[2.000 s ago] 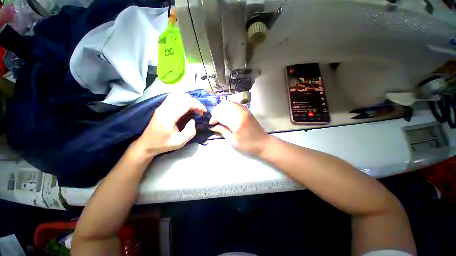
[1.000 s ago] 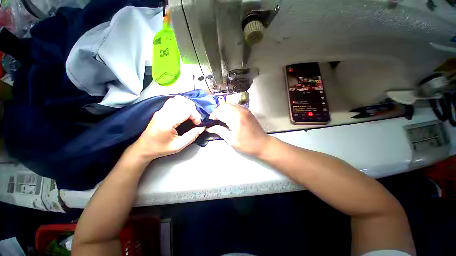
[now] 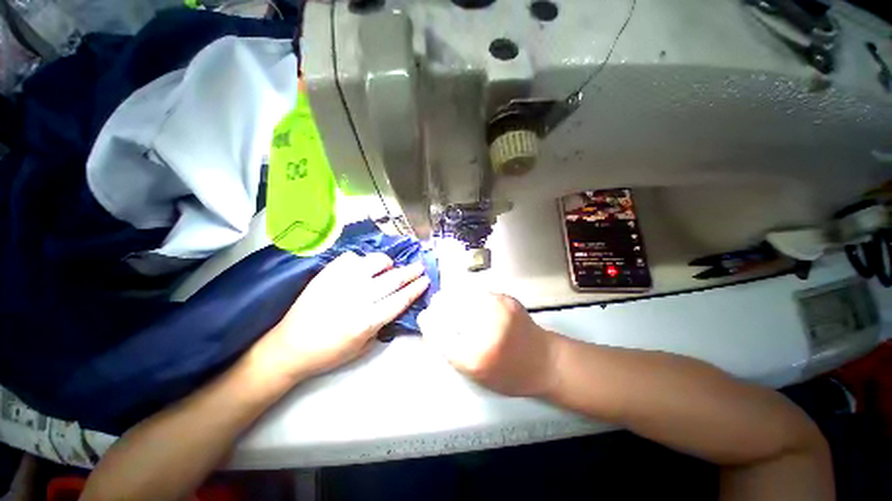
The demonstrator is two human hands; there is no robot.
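Observation:
A navy garment [image 3: 127, 313] lies heaped on the left and runs to the needle area, with a white panel [image 3: 186, 147] on top. The garment's narrow bunched end [image 3: 406, 264] lies at the presser foot [image 3: 465, 230] under a bright light. My left hand [image 3: 337, 308] rests on this end with fingers stretched, pressing it down. My right hand [image 3: 479, 333] is closed at the right edge of the cloth, just below the foot. Glare hides its fingertips and what they pinch.
The machine head [image 3: 391, 117] stands in front. A neon-green tag [image 3: 300, 186] hangs left of the needle. A lit smartphone [image 3: 604, 240] lies right of it. Small dark snips [image 3: 738, 262] and black scissor handles [image 3: 869, 250] lie farther right. A red basket edge [image 3: 870, 401] shows at lower right.
The view has tilted, so the machine and phone sit lower. My left hand has gone from pinching the cloth to lying flat on it. My right hand has turned into a closed shape.

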